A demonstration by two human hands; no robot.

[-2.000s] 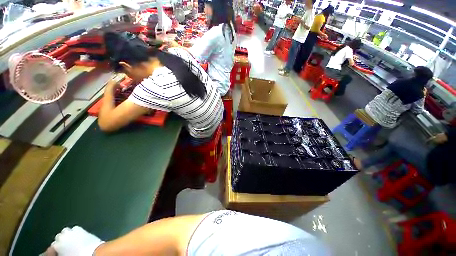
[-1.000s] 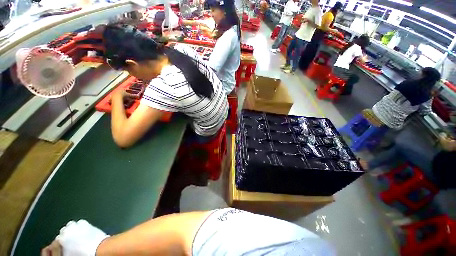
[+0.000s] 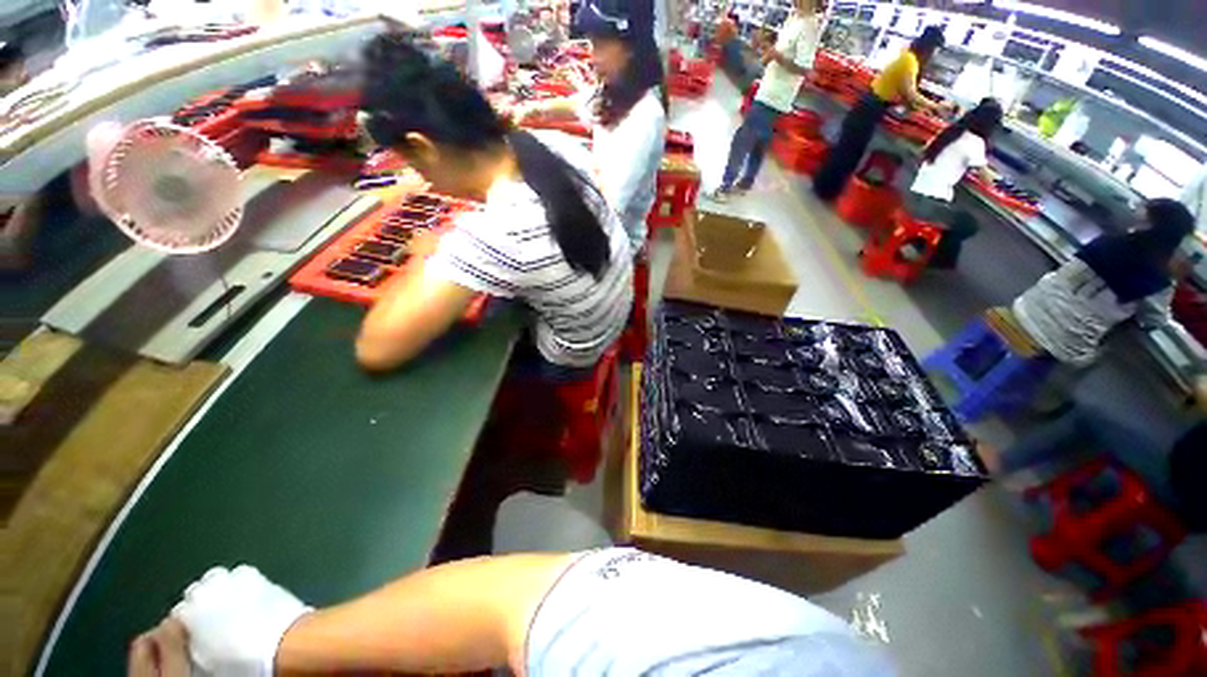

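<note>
My right hand (image 3: 238,622) wears a white glove and is low at the left, over the near end of the green bench (image 3: 305,450). It is bent, with its lower part cut off by the bottom edge. Bare fingertips show at the glove's left side. Whether it holds anything is hidden. My bare forearm and pale blue sleeve cross the bottom of the picture. I see no separate left hand.
A seated person in a striped shirt (image 3: 556,265) leans over a red tray (image 3: 351,271) holding dark pieces. A fan (image 3: 172,185) and cardboard sheet (image 3: 119,489) are left. Stacked black trays (image 3: 807,423) stand on a carton right; an open carton (image 3: 728,271) is behind.
The view has turned left, so the scene has shifted right. More of the red tray shows beside the seated person. My gloved hand stays low at the left.
</note>
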